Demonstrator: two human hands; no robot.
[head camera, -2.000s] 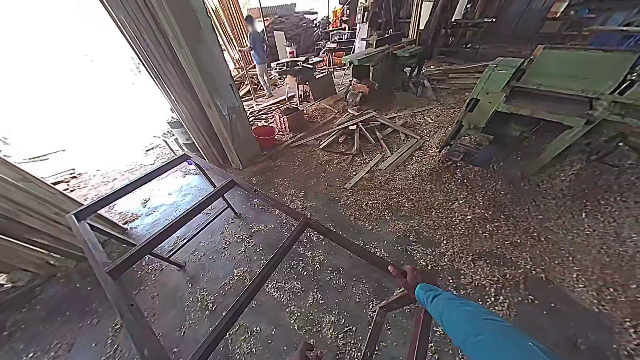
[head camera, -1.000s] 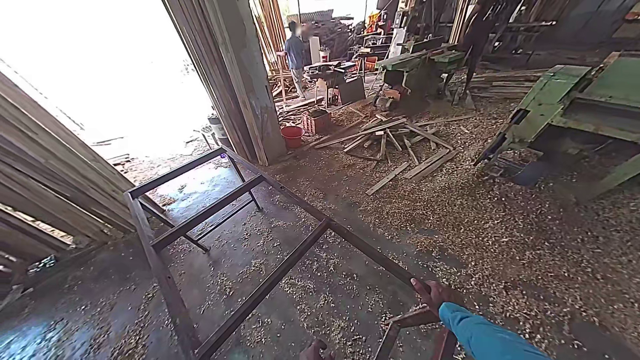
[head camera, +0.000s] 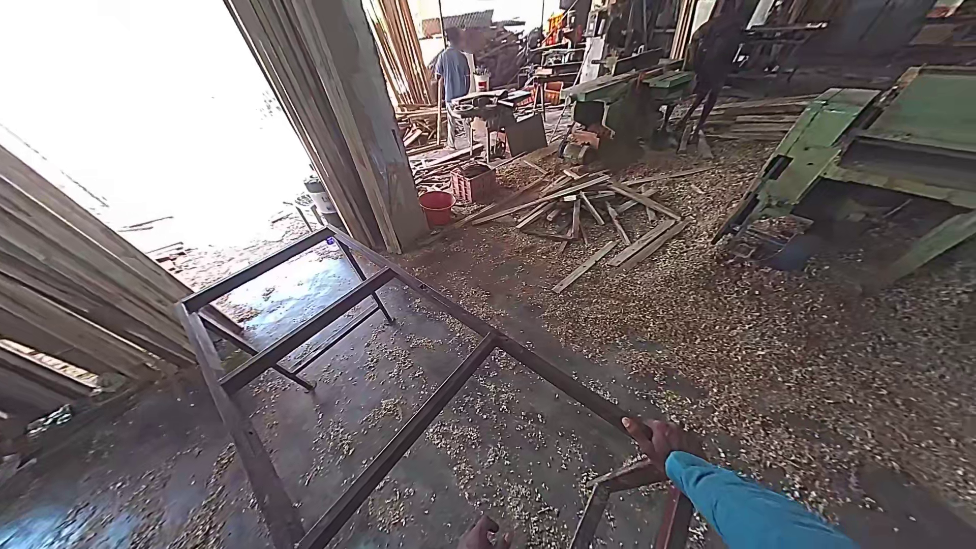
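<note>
A long dark frame with several crossbars (head camera: 435, 415) reaches from the lower middle to the upper left, over the floor. Its far end lies above a trestle-like stand with thin dark legs (head camera: 339, 335). My right hand (head camera: 659, 441), in a blue sleeve, grips the frame's right rail near its close end. Just below that hand is the top of a second dark stand (head camera: 629, 479), cut off by the bottom edge. Only the fingers of my left hand (head camera: 486, 534) show at the bottom edge, curled, right of the nearest crossbar; what they touch is hidden.
Wood shavings cover much of the floor. Scrap boards (head camera: 587, 206) lie piled ahead, near a red bucket (head camera: 437, 207) and a crate (head camera: 473, 183). Green machines (head camera: 823, 145) stand right and behind. Planks lean at the left wall (head camera: 69, 267) and pillar. People (head camera: 453, 72) stand farther back.
The view has swung left, so the frame and workshop sit farther right in the picture. My right hand stays on the rail. The distant person in blue remains standing.
</note>
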